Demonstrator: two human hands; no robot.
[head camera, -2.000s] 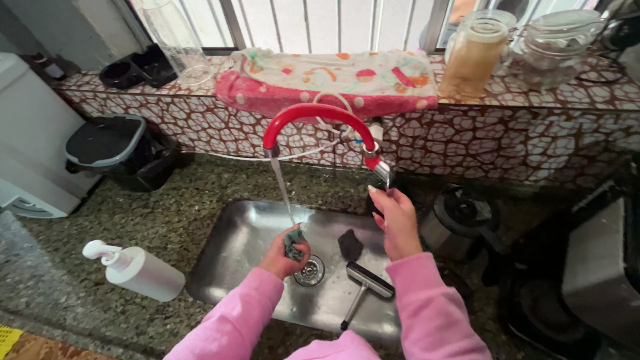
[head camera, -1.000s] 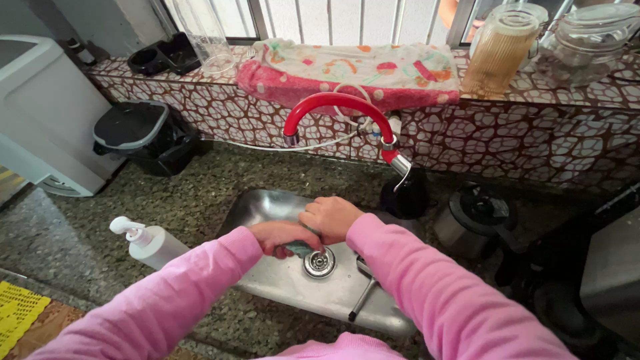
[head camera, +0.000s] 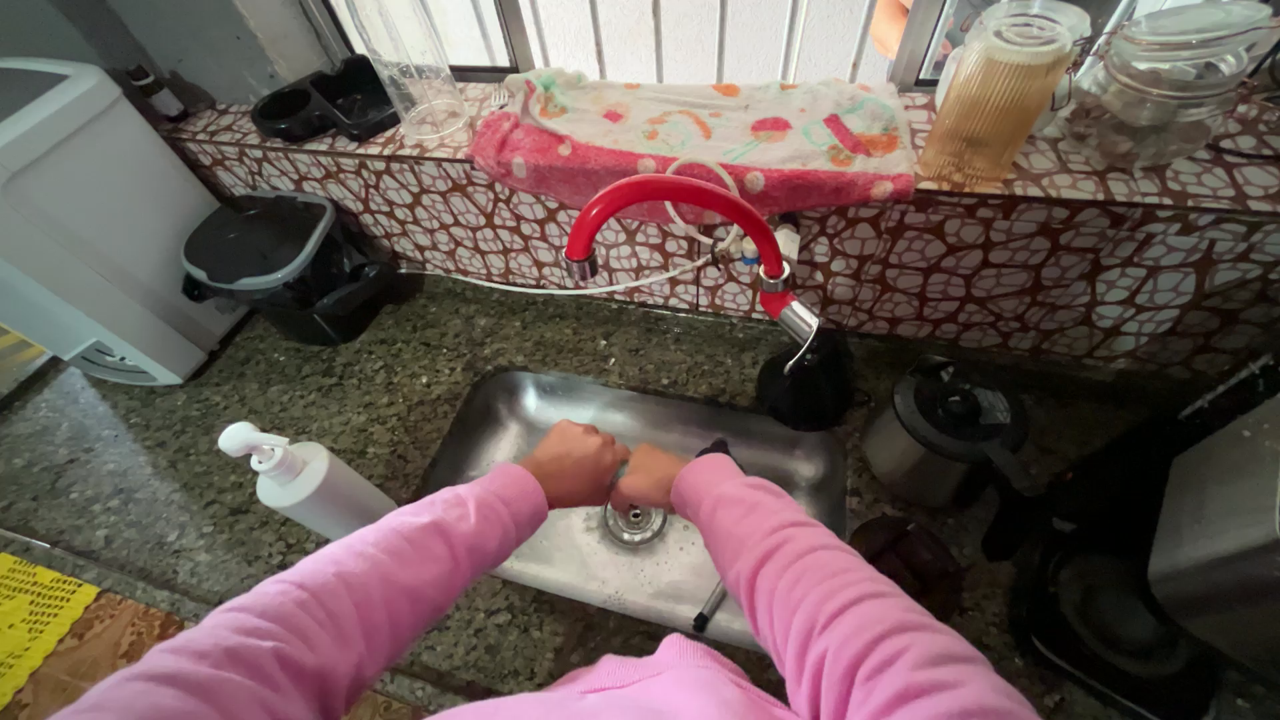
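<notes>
My left hand (head camera: 575, 464) and my right hand (head camera: 648, 477) are closed together over the steel sink (head camera: 560, 395), with a bit of greyish-green cloth (head camera: 619, 474) showing between them. Most of the cloth is hidden by the fingers. Just below my hands lies the drain strainer (head camera: 635, 522). The red curved faucet (head camera: 680, 188) arches behind, and no water runs from its spout. Under my right forearm the black handle end of a squeegee (head camera: 710, 606) shows; its head is hidden. Part of a dark object (head camera: 716, 448) sticks out above my right wrist.
A white pump bottle (head camera: 320, 490) stands left of the sink. A carafe (head camera: 940, 430) and a black appliance (head camera: 1110, 600) are at right, a lidded black bin (head camera: 270, 250) at back left. On the ledge lie a folded towel (head camera: 700, 130), a ribbed jar (head camera: 1000, 95) and a glass jar (head camera: 1150, 90).
Water ran from the faucet two seconds ago and has stopped. My right hand has left the faucet handle and come down to my left hand, which held the cloth; both now grip it.
</notes>
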